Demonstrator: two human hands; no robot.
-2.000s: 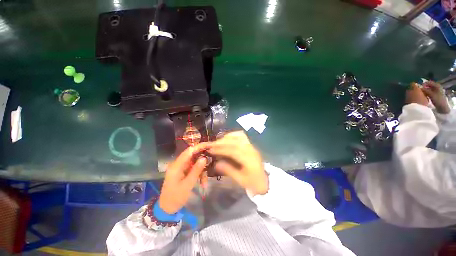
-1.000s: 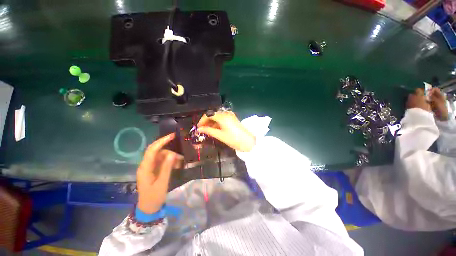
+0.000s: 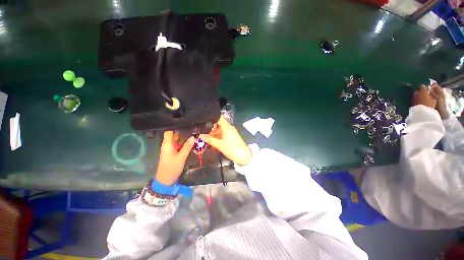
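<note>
A small round unit (image 3: 200, 144), glinting white and red, sits on the dark base plate (image 3: 196, 175) just below the black fixture (image 3: 173, 76). My left hand (image 3: 173, 156) holds its left side between thumb and finger. My right hand (image 3: 227, 142) holds its right side with thumb and fingertips. A thin red laser line runs down from the unit onto my smock. The fixture housing hides part of the fingertips. A blue strap is around my left wrist.
A heap of small shiny parts (image 3: 374, 114) lies to the right, with a loose unit (image 3: 328, 47) beyond. White paper (image 3: 259, 126) lies right of the base plate. Left are a teal ring (image 3: 128, 149), black cap (image 3: 118, 104) and green discs (image 3: 73, 79). Another person's hands (image 3: 430, 98) are far right.
My left hand has moved from beside the plate to the small unit and now grips it with my right hand. The fixture appears shifted slightly left in view.
</note>
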